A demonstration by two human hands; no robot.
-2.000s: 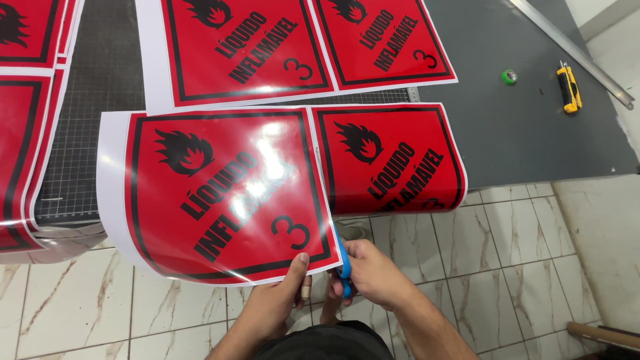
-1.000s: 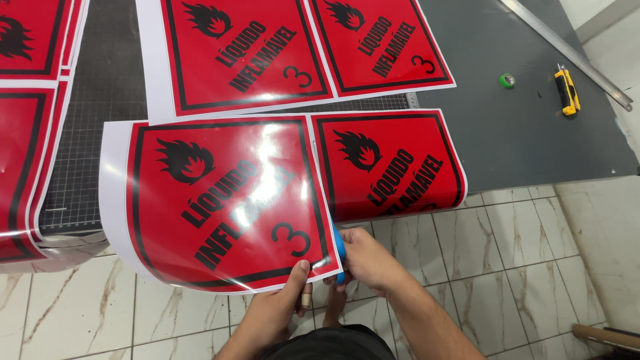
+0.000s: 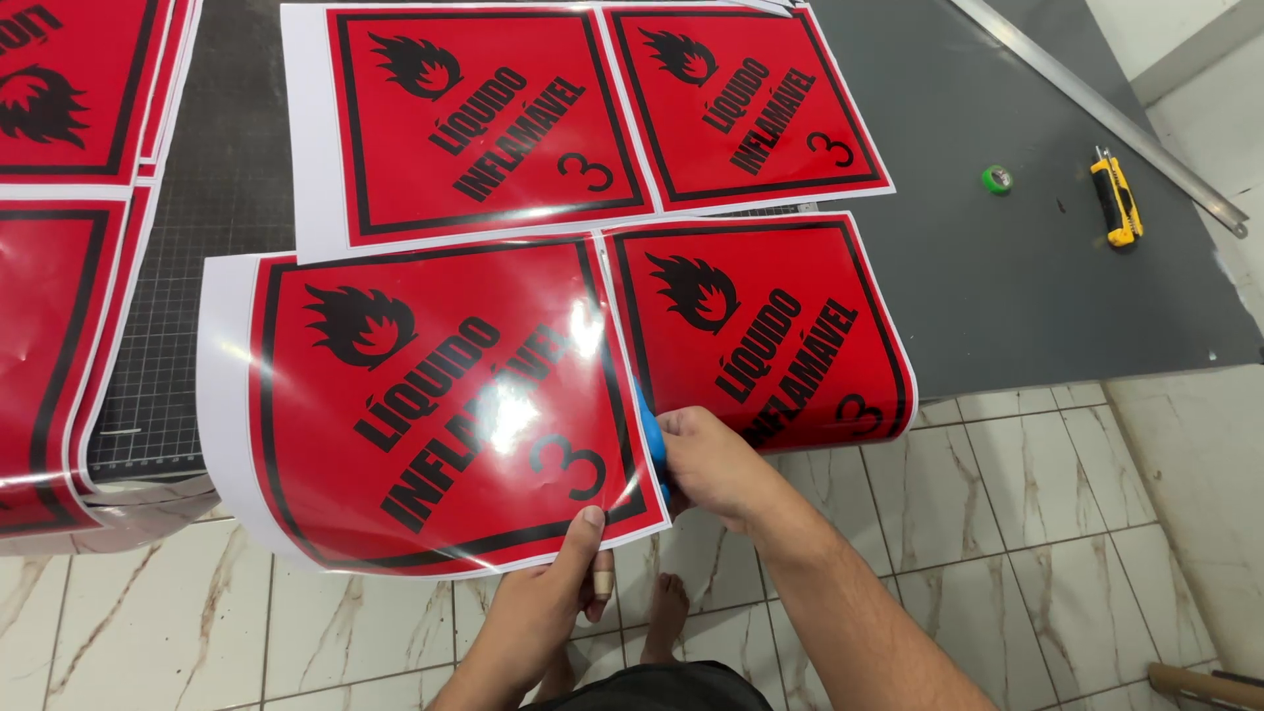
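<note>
My left hand (image 3: 561,583) pinches the lower right corner of a red flammable-liquid label sheet (image 3: 326,434), thumb on top; one finger wears a tan band. My right hand (image 3: 716,464) is closed on a blue-handled tool, probably scissors (image 3: 652,434), in the gap between this sheet and the red label at its right (image 3: 800,336). The blades are hidden. The two labels lie side by side, apart at the lower end, and curve over the table's front edge. Behind them lies another sheet with two red labels (image 3: 395,207).
More red label sheets (image 3: 59,346) lie at the left on a black gridded cutting mat (image 3: 158,395). On the grey table (image 3: 987,296) at the right are a green tape roll (image 3: 997,179), a yellow utility knife (image 3: 1118,202) and a metal straightedge (image 3: 1106,114). Tiled floor shows below.
My right hand with the blue-handled tool has moved up along the gap between the two front labels. My left hand keeps its hold at the corner.
</note>
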